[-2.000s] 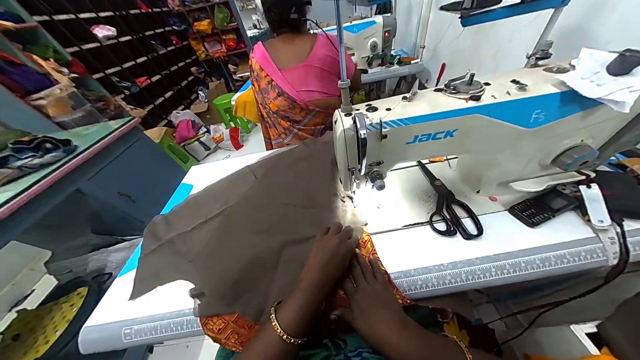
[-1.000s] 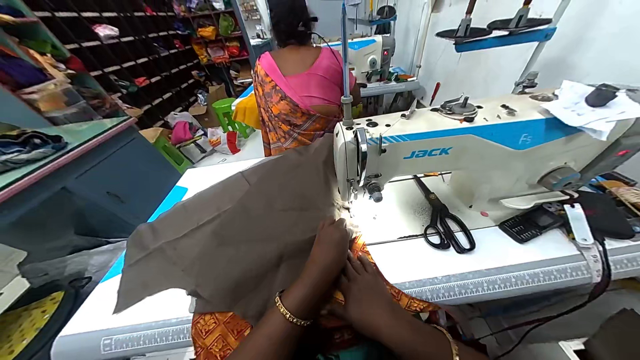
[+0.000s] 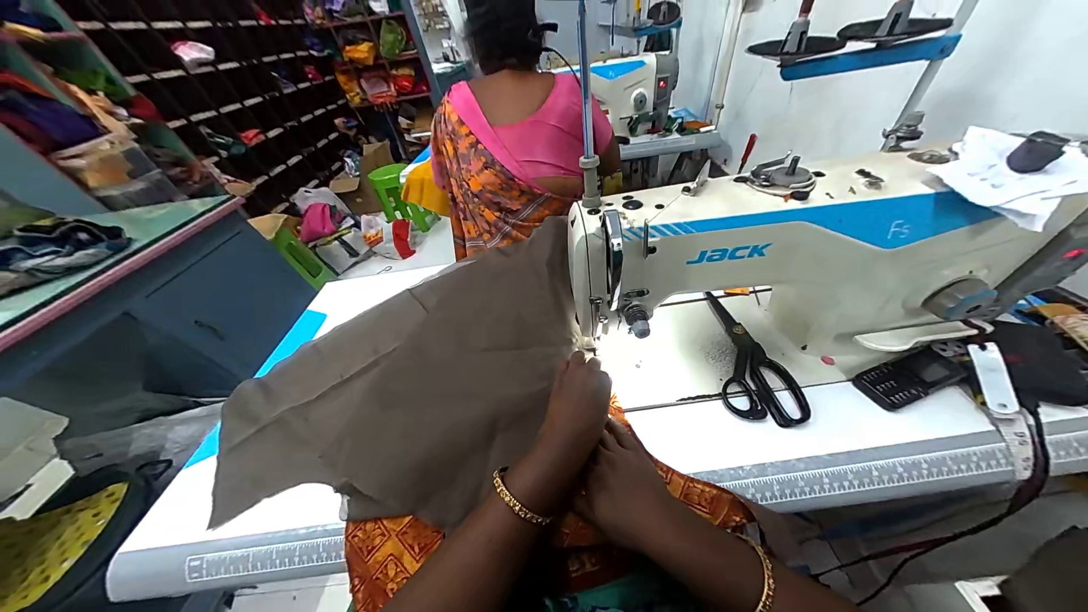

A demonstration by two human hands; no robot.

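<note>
A grey-brown fabric piece lies over the left of the sewing table, its right edge under the needle area of a Jack sewing machine. My left hand has its fingers closed on the cloth edge just in front of the presser foot. Below and right of it, my right hand is at the table edge, partly over orange patterned cloth; what its fingers hold is hidden. Black-handled scissors lie on the machine bed, right of the needle.
A keypad phone and a measuring tape are at the right. White cloth rests on the machine head. A person sits at another machine ahead. A green-topped counter stands left, beside a black bin with yellow inside.
My left hand stays at the cloth edge near the needle, with slight finger movement. The fabric's left end lies somewhat differently. The person ahead has shifted posture.
</note>
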